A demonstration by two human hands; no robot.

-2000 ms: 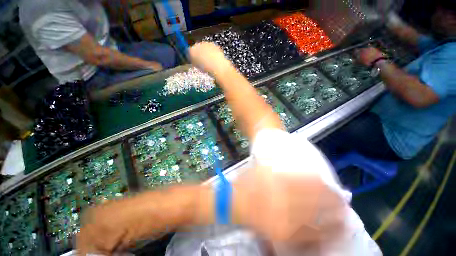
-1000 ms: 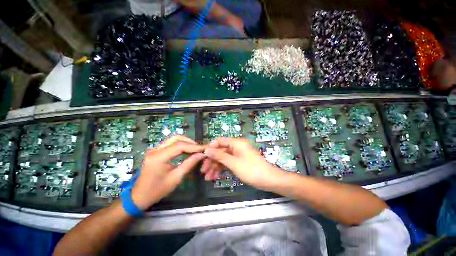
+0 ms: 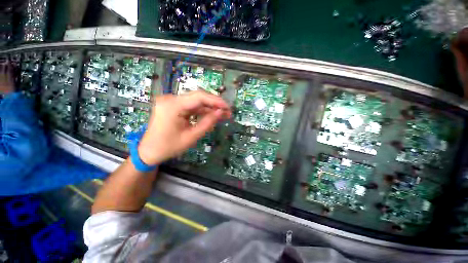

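My left hand (image 3: pixel 177 126), with a blue strap (image 3: pixel 137 151) on the wrist, is over a carrier of green circuit boards. Its thumb and index fingertips are close together above the boards; a tiny bright bit shows near the curled fingers, but I cannot tell if it is held. A board with a pale square chip (image 3: pixel 261 102) lies right of the fingertips. Another carrier (image 3: pixel 295 149) holds a bright board (image 3: pixel 351 120). A dark, blurred bit of skin (image 3: pixel 461 59) is cut off at the right edge, beside the pale heap; I cannot tell whether it is my right hand.
Pale rails (image 3: pixel 287 60) border the carriers. Beyond, a green bench top (image 3: pixel 313 31) bears a dark component heap (image 3: pixel 215 18), a small dark-silver cluster (image 3: pixel 385 38) and a pale heap (image 3: pixel 444 18). A blue-sleeved person (image 3: pixel 31 144) is at the left. A blue cord crosses above my hand.
The view has turned left, so the heaps lie further right. My two hands were together at the fingertips over the boards; now my left hand is there alone.
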